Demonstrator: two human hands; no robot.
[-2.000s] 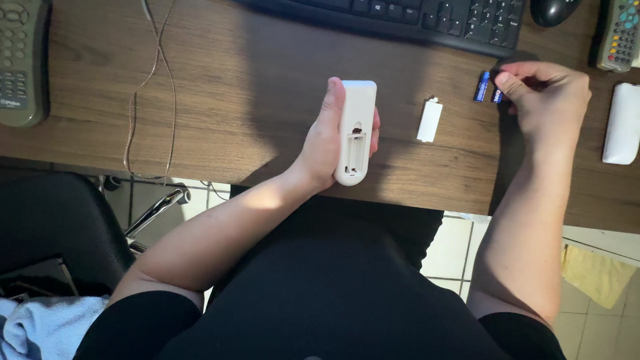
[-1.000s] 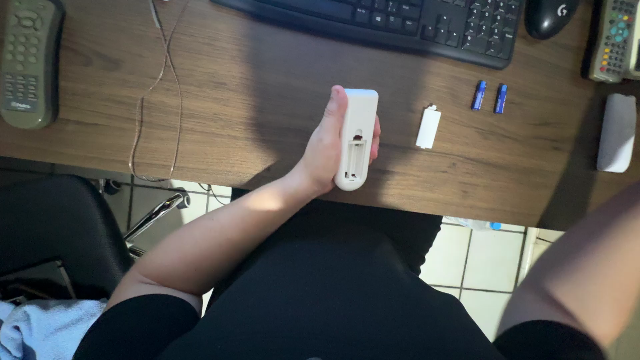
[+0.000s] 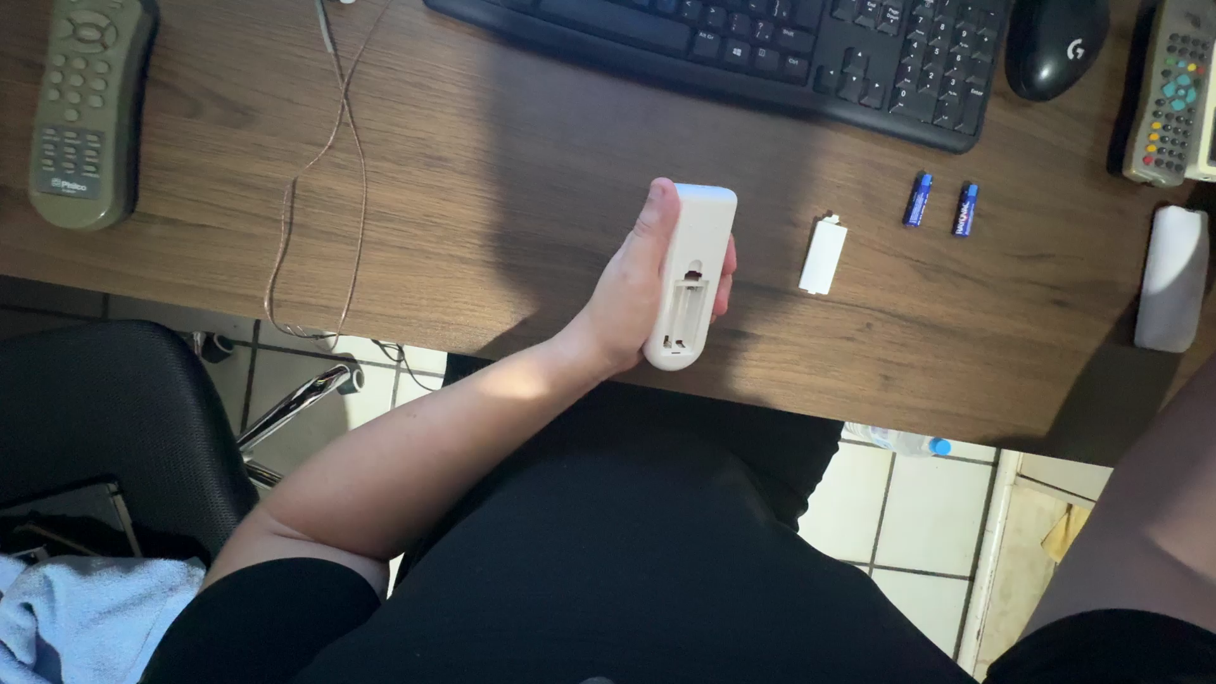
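Note:
My left hand [image 3: 622, 290] is closed around a white remote control [image 3: 708, 228], whose back faces up with its battery compartment uncovered and no battery in it. To the right, a white battery cover [image 3: 824, 255] lies on the wooden desk. Two blue AAA-type batteries, one [image 3: 918, 199] beside the other [image 3: 964, 210], rest farther right, apart from each other. Of my right arm only the upper part shows at the right edge; the hand is outside the view.
A black keyboard [image 3: 741, 62] and mouse [image 3: 1057, 47] lie at the back. A grey remote [image 3: 85, 114] and a thin cable [image 3: 361, 190] are at left. At right are a multi-button remote [image 3: 1167, 114] and a white case-like object [image 3: 1171, 280]. A black chair [image 3: 114, 418] stands at lower left.
My right hand, at the batteries two seconds ago, has left them and gone out of view to the right. Both batteries remain on the desk. My left hand keeps holding the white remote.

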